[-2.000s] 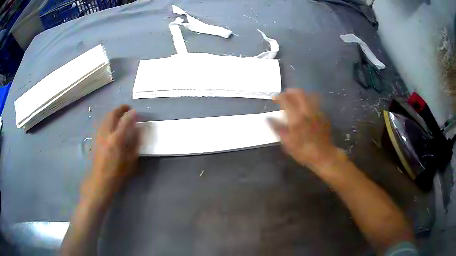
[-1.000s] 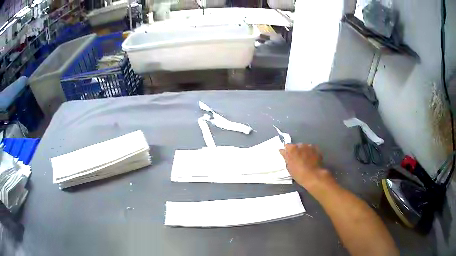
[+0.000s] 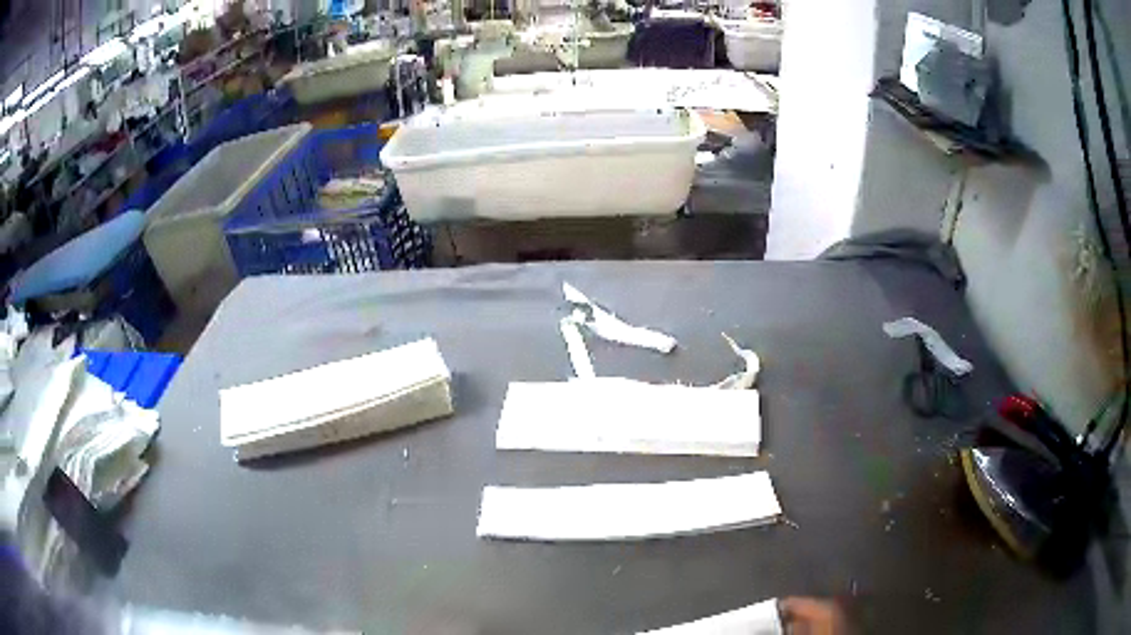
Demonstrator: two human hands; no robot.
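My right hand (image 3: 815, 617) is at the bottom edge, mostly cut off, holding the right end of a white fabric strip (image 3: 726, 620), which is also cut off. My left hand is not in view. Above the strip lies a narrow white pile of pressed strips (image 3: 630, 507). Behind it is a wider white pile of cut pieces (image 3: 630, 419). A thicker stack of strips (image 3: 337, 395) stands apart on the left.
Thin white ties (image 3: 620, 330) lie beyond the piles. The iron (image 3: 1020, 494) rests at the right edge, with dark-handled snips (image 3: 926, 392) and a white scrap behind it. A smartphone (image 3: 84, 519) lies on folded fabric at left. Bins stand beyond the table (image 3: 496, 304).
My right hand has moved from the wider pile to the bottom edge with a strip. The wider pile's lifted corner now lies flat. The view has tilted up and shifted left.
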